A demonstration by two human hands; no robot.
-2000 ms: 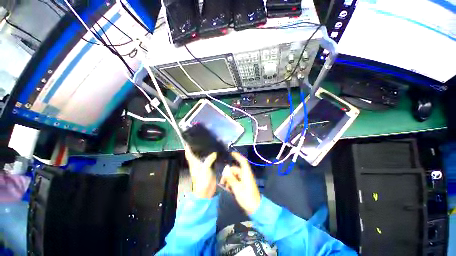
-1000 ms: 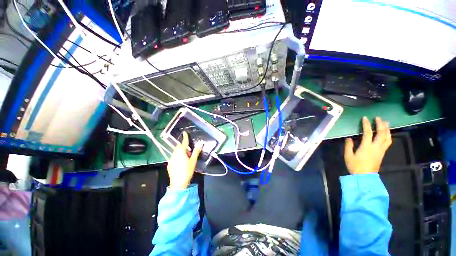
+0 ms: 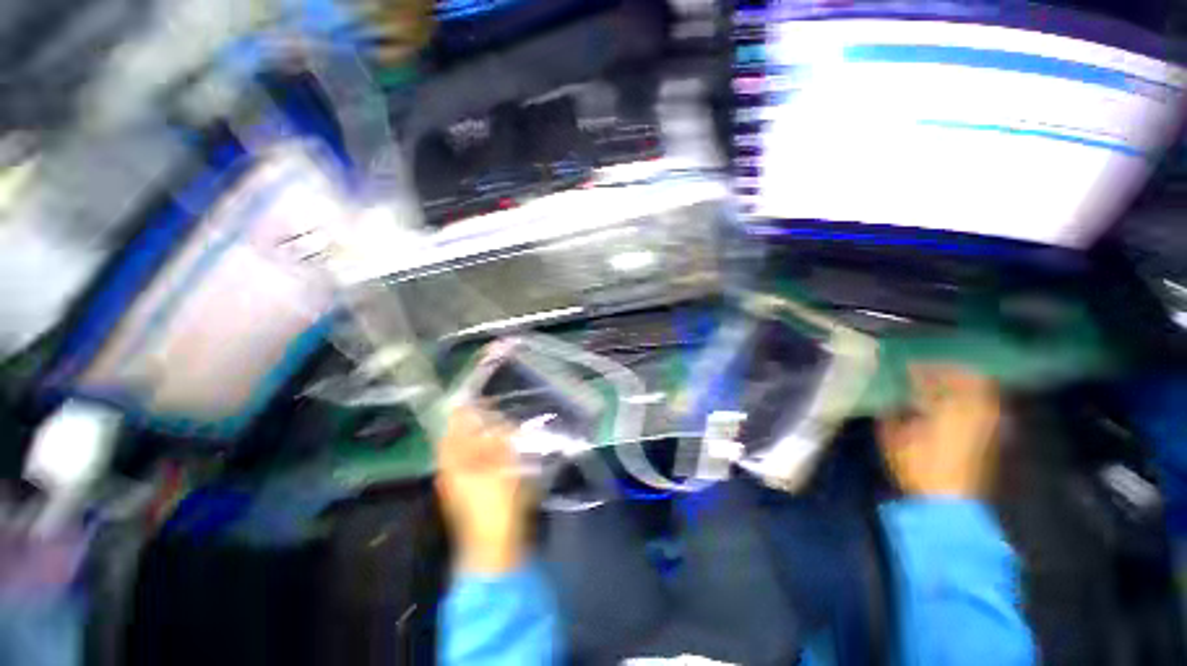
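Observation:
The frame is heavily blurred. My left hand (image 3: pixel 482 475) is at the near left corner of the left test fixture (image 3: pixel 601 373), a pale-framed rectangle with a dark centre; whether its fingers grip anything cannot be told. My right hand (image 3: pixel 948 429) is over the bench's front edge at the right; its finger pose is smeared. The right test fixture (image 3: pixel 844 377), also pale-framed, lies between my hands, apart from my right hand. White cables (image 3: pixel 634 436) and a blue cable (image 3: pixel 713 371) run between the fixtures.
The tester (image 3: pixel 573 280) stands behind the fixtures with black units (image 3: pixel 534 156) on top. A left monitor (image 3: pixel 215 299) and a right monitor (image 3: pixel 950 130) flank it. Dark trays (image 3: pixel 293 572) are at the lower left; dark shapes fill the lower right.
Two seconds ago both hands were together at a dark slab; they then parted, left to the left fixture, right to the bench edge. Since one second ago the view has shifted and blurred.

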